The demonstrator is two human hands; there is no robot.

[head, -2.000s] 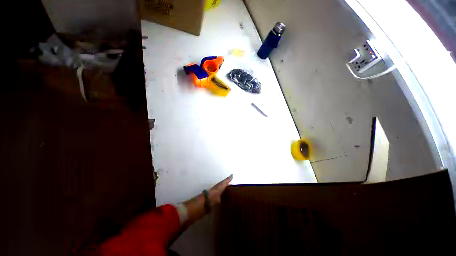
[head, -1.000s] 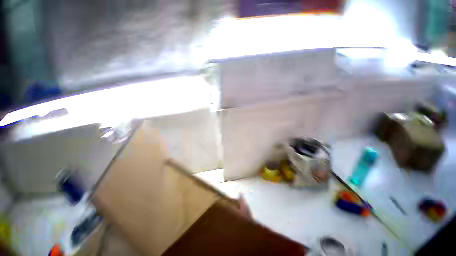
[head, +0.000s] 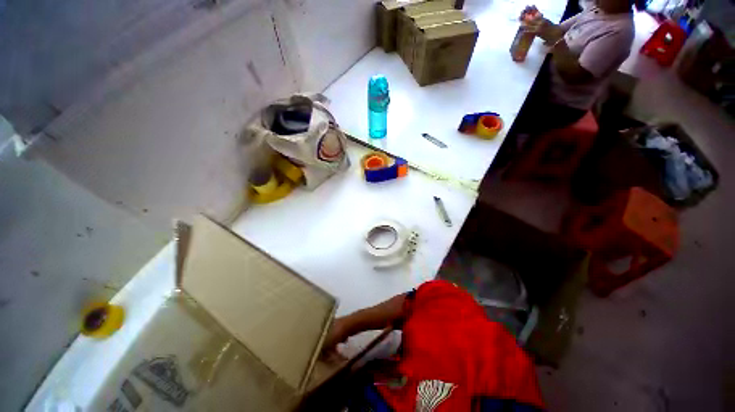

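Observation:
A large brown carton (head: pixel 197 354) with dark print and glossy clear tape fills the lower left, cut off by the bottom edge. A brown flap (head: pixel 258 298) stands open on it. My right hand (head: pixel 338 336) reaches from the red sleeve to the carton's right side, beside the flap. Its fingers are partly hidden and dark, so its grip cannot be told. My left hand is not in view. A white label or tape roll (head: pixel 382 239) lies flat on the bench, with a loose end curling off it.
Beyond are a blue-orange tape dispenser (head: pixel 384 167), another dispenser (head: pixel 482 124), a knife-like tool (head: pixel 442 211), turquoise bottle (head: pixel 378 109), tote bag (head: pixel 310 141) and yellow tape rolls (head: pixel 270 187). Inner cartons (head: pixel 443 50) stand behind. A person (head: pixel 592 48) works right, near orange-red stools (head: pixel 633 233).
The view has swung right along the bench, showing the tote bag, label roll and another person. My left hand, seen two seconds ago at the carton's edge, is out of view; my right arm shows.

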